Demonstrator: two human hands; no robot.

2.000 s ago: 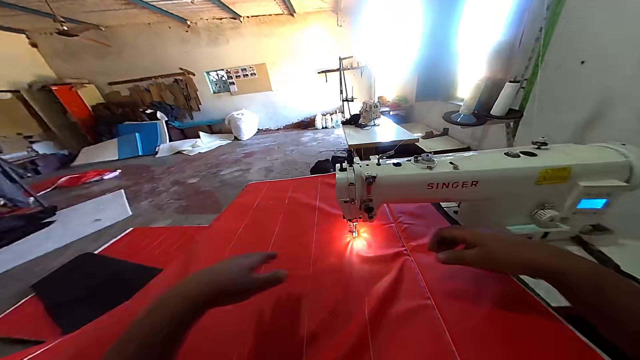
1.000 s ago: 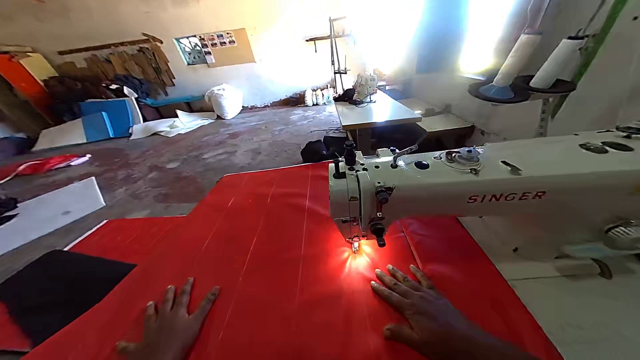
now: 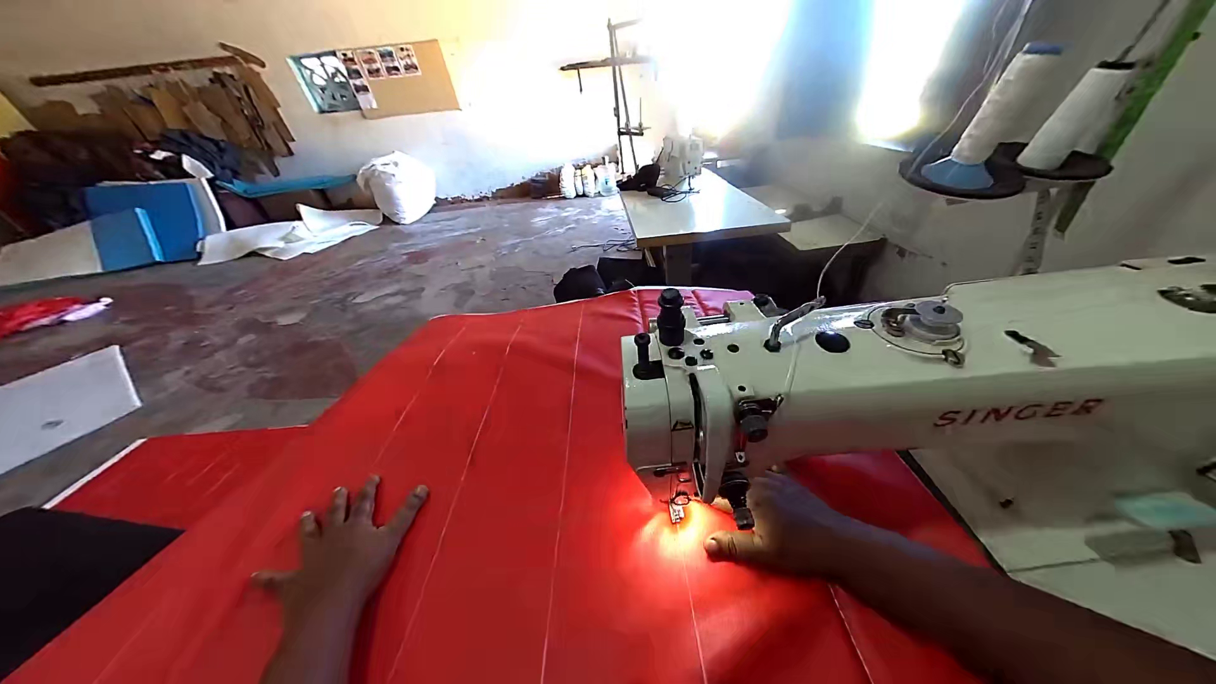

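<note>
A large sheet of red upholstery material (image 3: 513,475), marked with pale parallel lines, lies beneath the needle and presser foot (image 3: 677,508) of a white Singer sewing machine (image 3: 855,380). The machine's lamp lights the red surface there. My left hand (image 3: 347,546) rests flat on the sheet, left of the foot, with fingers spread. Just right of the foot, my right hand (image 3: 784,527) touches the sheet with its thumb toward the needle; its other fingertips are partly hidden behind the machine head.
Thread cones (image 3: 1012,114) stand on a holder at the upper right. Behind the machine is a white table (image 3: 698,214) with another sewing machine (image 3: 680,160). A black piece of material (image 3: 71,579) lies at the lower left. A white sack (image 3: 399,187) stands by the wall.
Both hands were above the sheet two seconds ago, then came down onto it. My right hand has since moved in beside the machine's foot. The view has shifted closer to the machine.
</note>
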